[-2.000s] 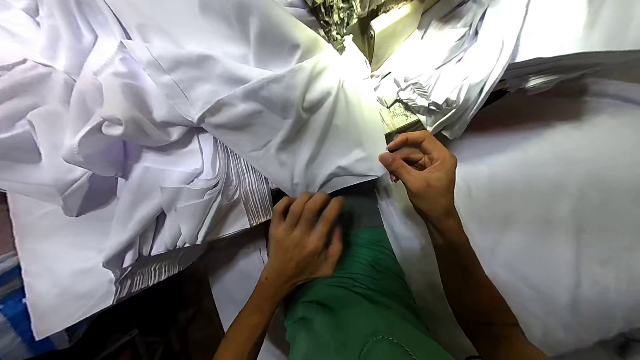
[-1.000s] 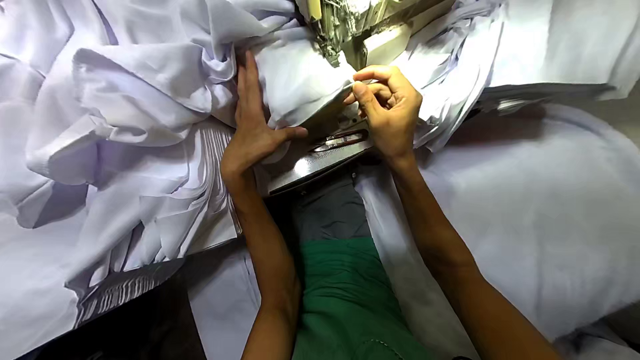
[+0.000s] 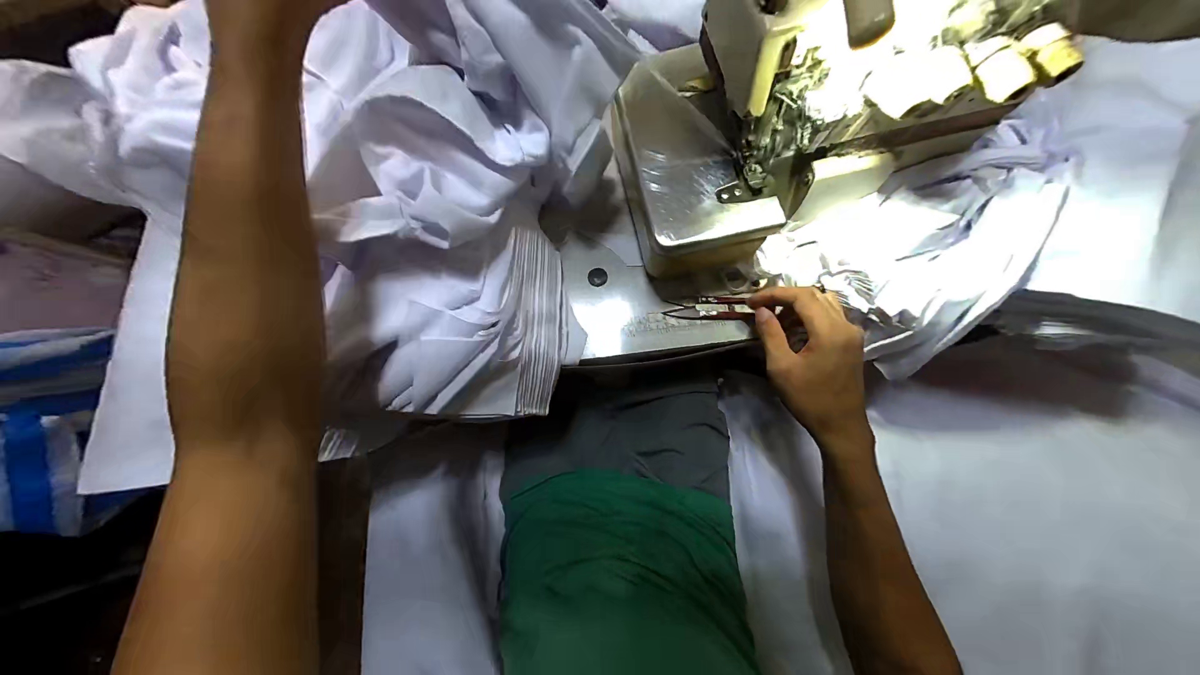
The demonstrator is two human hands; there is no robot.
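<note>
My left arm reaches up across the white fabric pile (image 3: 431,159). Only the base of my left hand (image 3: 267,13) shows at the top edge; its fingers are out of frame. Low on the metal sewing machine bed (image 3: 605,314) lies a pair of thread snips (image 3: 712,309) with reddish handles. The fingertips of my right hand (image 3: 811,347) are at the right end of these snips; whether they grip them is unclear. Above stands an industrial sewing machine (image 3: 750,103), lit brightly, its presser foot (image 3: 745,190) bare of cloth.
A layered stack of white fabric pieces (image 3: 534,319) borders the machine bed on the left. Bunched white cloth (image 3: 937,225) lies right of the machine, and more white cloth (image 3: 1050,497) spreads below it. Blue and white bundles (image 3: 33,450) sit at far left.
My left hand has left the white piece by the needle area and moved up and left. My right hand has come down to the snips. The machine bed is now uncovered.
</note>
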